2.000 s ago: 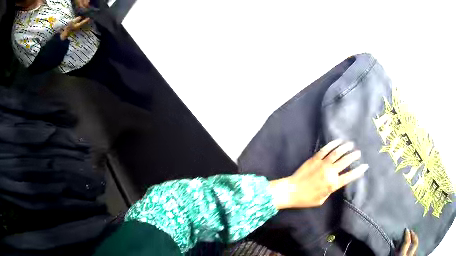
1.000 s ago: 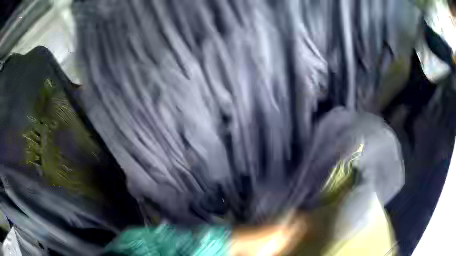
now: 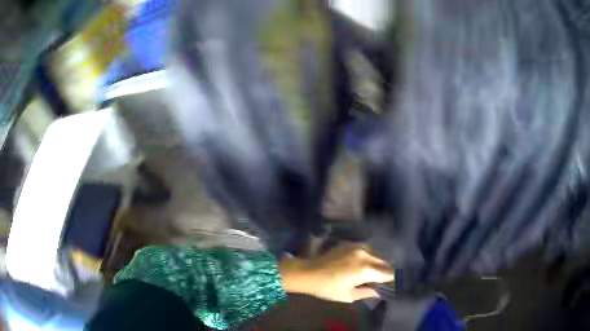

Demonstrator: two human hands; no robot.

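Note:
Grey hanging shirts (image 3: 491, 129) fill the upper right, blurred, in a dense row. Another bunch of grey shirts (image 3: 239, 123) with a yellow-green print hangs left of them. My left hand (image 3: 339, 275), in a green patterned sleeve, is low in the centre below these shirts, its fingers pointing right toward the lower part of the row. Blur hides whether it touches or holds anything. My right hand is not in view.
A white-topped table (image 3: 52, 207) with a curved look stands at the left. A blue thing (image 3: 149, 39) is at the upper left. Another blue thing (image 3: 443, 317) is at the bottom, right of my hand. A pale curved strand lies beside it.
The view has swung from the shirt on the white table to the hanging shirts. My left hand has left the flat shirt and is now beneath the hanging ones. My right fingers have gone from view.

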